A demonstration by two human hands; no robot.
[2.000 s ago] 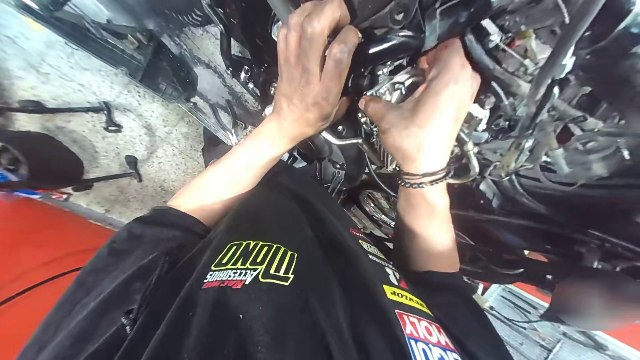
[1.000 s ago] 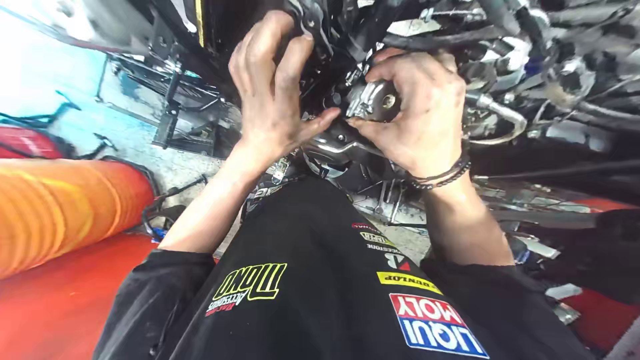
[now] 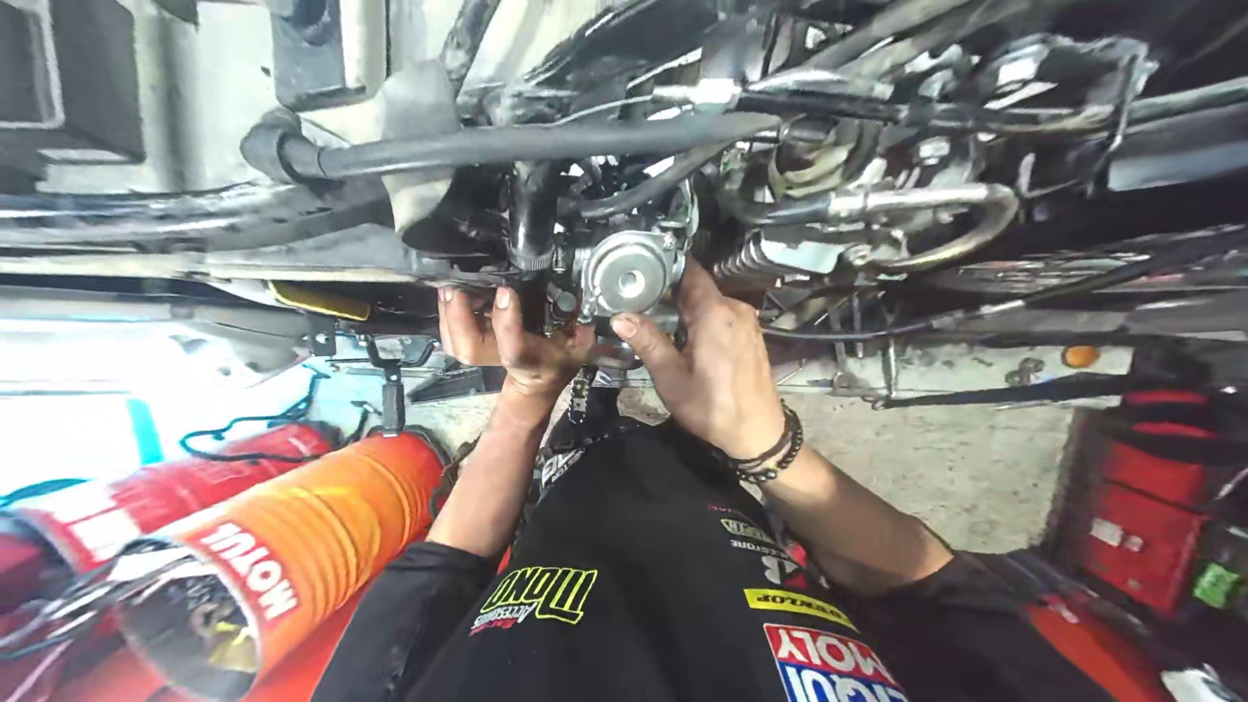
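Observation:
A round silver carburetor point(image 3: 629, 275) sits among hoses in the middle of a motorcycle's frame area. Around its lower right side is my right hand point(image 3: 712, 366), thumb on the lower edge and fingers behind it, with a dark beaded bracelet at the wrist. My left hand point(image 3: 512, 341) is just left of the carburetor, fingers curled up at a black rubber hose point(image 3: 532, 219) with a ribbed clamp; whether it grips that hose is hidden. A long black hose point(image 3: 546, 141) runs across above both hands. To the right is a coil spring point(image 3: 746, 261).
Orange and red drums point(image 3: 322, 526) stand at the lower left, the nearer one with things inside. A metal pipe point(image 3: 936, 200) bends out at the right. Red containers point(image 3: 1146, 497) are at the far right. Long frame parts and cables span the view above my hands.
The view has shifted a lot. My left hand, raised beside dark parts a second ago, is now lower, beside the carburetor. My right hand remains at the carburetor.

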